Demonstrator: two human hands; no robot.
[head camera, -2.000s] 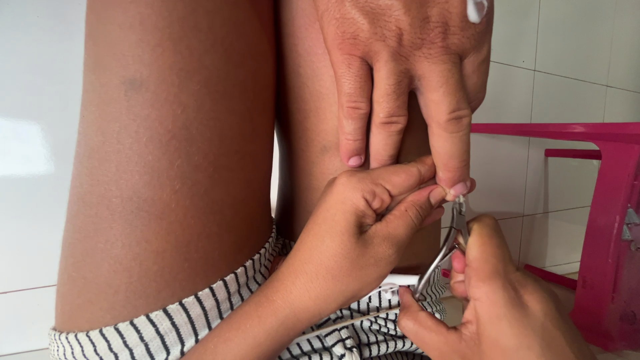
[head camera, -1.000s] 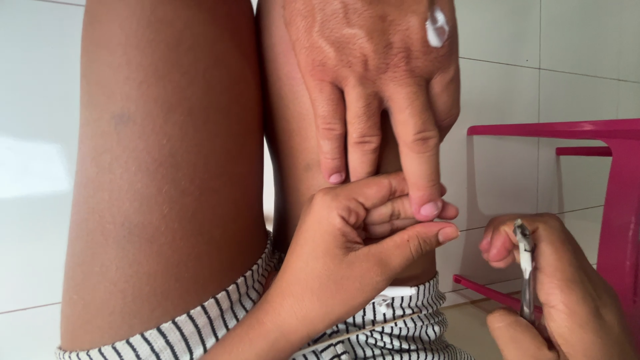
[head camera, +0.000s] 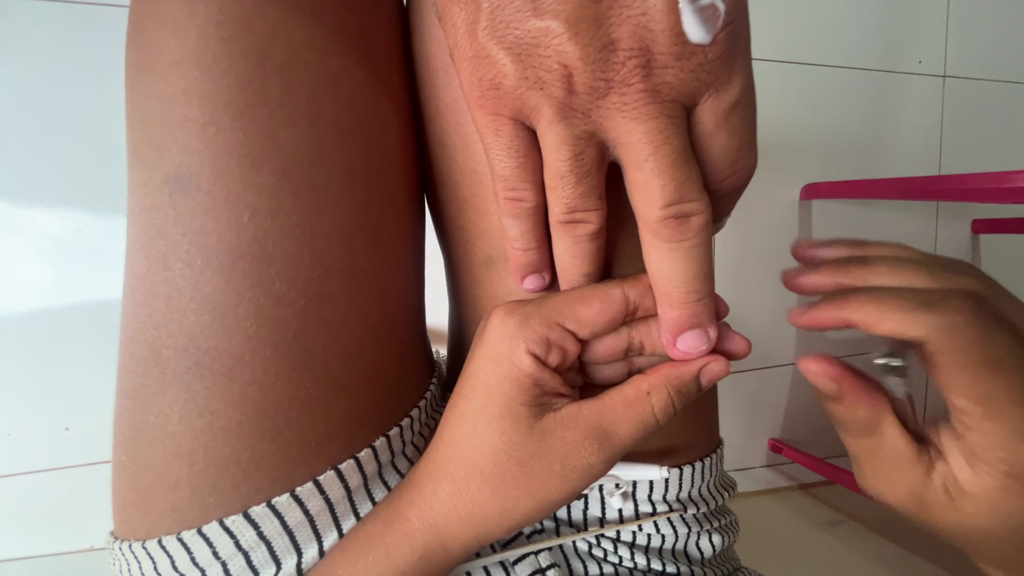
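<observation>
Another person's hand (head camera: 608, 120) reaches down from the top over my thigh, with a dab of white cream (head camera: 704, 18) on its back. My left hand (head camera: 584, 360) holds one finger (head camera: 680, 264) of that hand near its tip, my thumb beneath and my fingers behind it. To the right, apart from both, my right hand (head camera: 904, 360) is blurred, its fingers spread and curved. A small metal nipper tool (head camera: 896, 372) lies against its palm, partly hidden behind the thumb.
My bare thighs (head camera: 272, 264) and striped shorts (head camera: 368, 480) fill the left and bottom. A white object (head camera: 640, 470) rests on the shorts beside a thin pale cord. Pink plastic furniture (head camera: 904, 188) stands at right before white tiles (head camera: 848, 120).
My right hand was at the fingertip with the metal nipper, then moved away to the right. Its fingers have since spread. My left hand still holds the other person's finger.
</observation>
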